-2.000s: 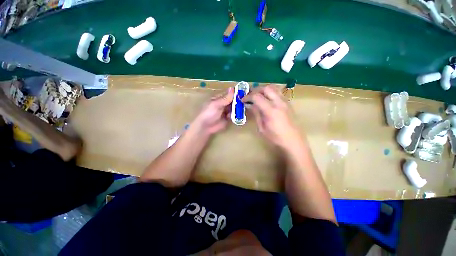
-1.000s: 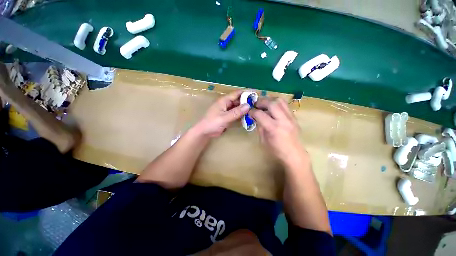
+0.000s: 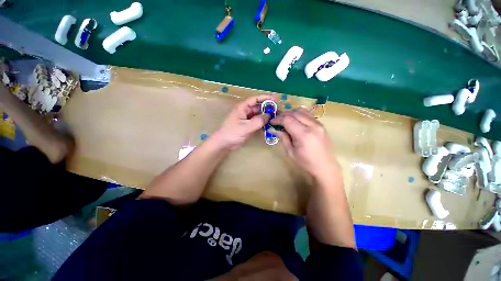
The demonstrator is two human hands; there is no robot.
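Note:
A white housing shell [image 3: 271, 140] is held upright in the picture, open side up, above the cardboard worktop cover [image 3: 148, 126]. A blue battery [image 3: 270, 131] lies inside it. My left hand [image 3: 241, 123] grips the shell from the left, with the thumb over the battery. My right hand [image 3: 301, 134] is at the shell's right side, its fingertips at the battery's middle on something small and dark; I cannot tell if it is the circuit board. Thin lead wires [image 3: 318, 111] with a dark green end show just beyond my right hand at the belt edge.
The green conveyor belt [image 3: 181, 44] carries white shells, a filled housing [image 3: 85, 34] and two battery-and-board assemblies [image 3: 224, 28]. A shell pile [image 3: 458, 162] lies at the right. A metal bar [image 3: 49, 54] crosses the left. Another person's arm [image 3: 38, 131] is at the left edge.
The shell has turned more open side up, and my left thumb and right fingertips now press inside it. The belt parts and the worktop have shifted left in view.

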